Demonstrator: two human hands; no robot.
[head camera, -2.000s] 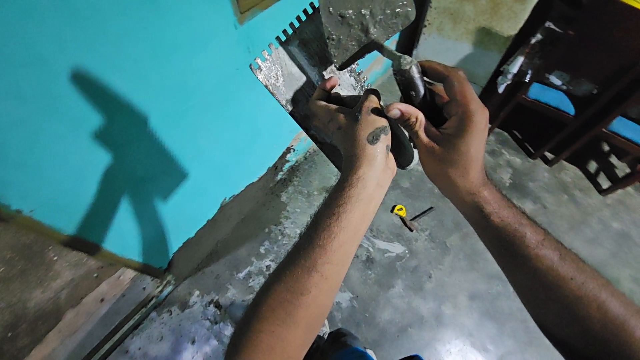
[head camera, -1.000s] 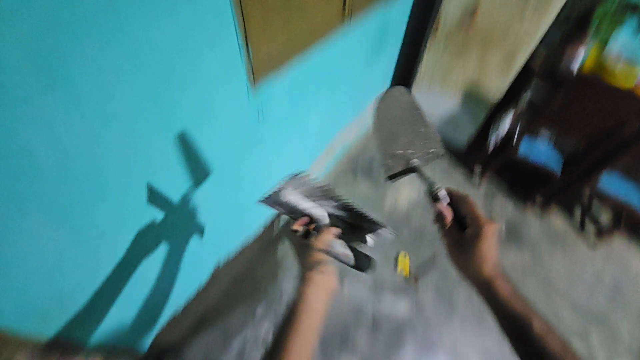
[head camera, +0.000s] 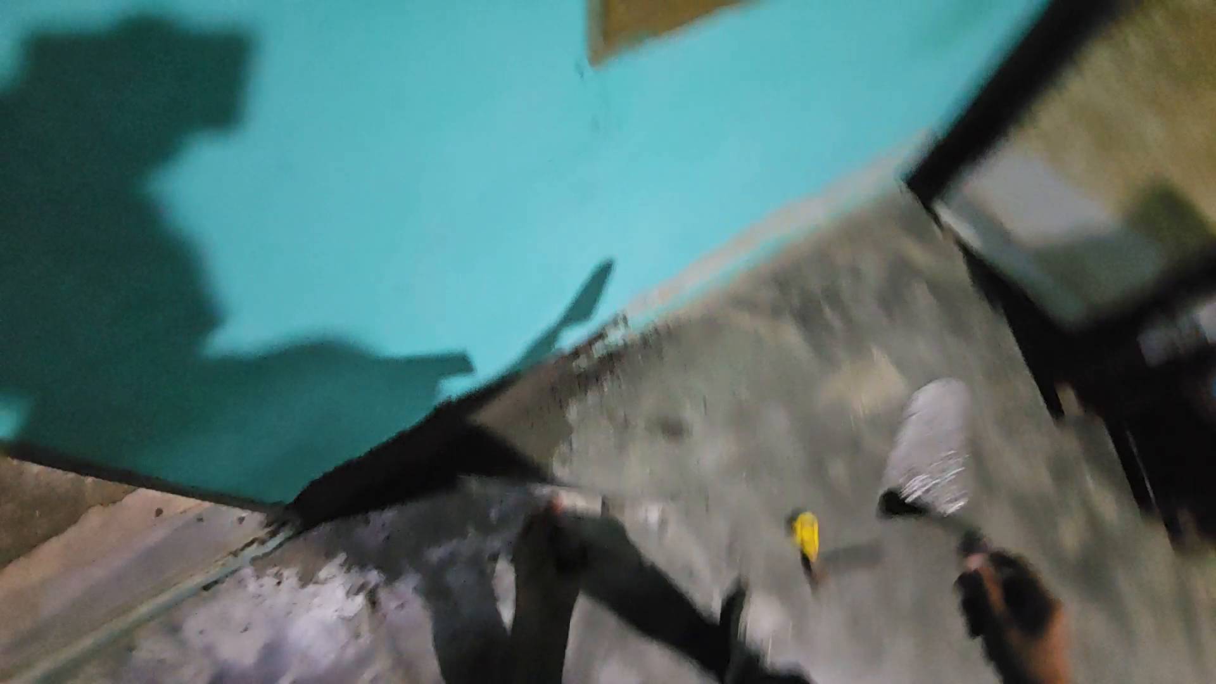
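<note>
My right hand (head camera: 1021, 608), at the lower right, grips the dark handle of a pointing-style trowel. The trowel's grey metal blade (head camera: 929, 446) points up and away over the concrete floor. My left hand (head camera: 553, 537) is low near the centre, dark and blurred, with its forearm running down out of view. A pale edge shows by its fingers, but whether it holds the notched trowel cannot be made out. Between the hands, a small yellow-and-black object (head camera: 805, 537) lies on the floor.
A turquoise wall (head camera: 475, 171) with large shadows fills the upper left. Its base meets the rough, stained concrete floor (head camera: 741, 399). Dark furniture (head camera: 1159, 418) stands at the right, below a dark-framed opening or panel. A pale ledge (head camera: 142, 560) runs along the lower left.
Two seconds ago both hands were together at the notched trowel and the pointed trowel; now they are apart and lower in view. The notched trowel, plain before, is no longer clearly seen.
</note>
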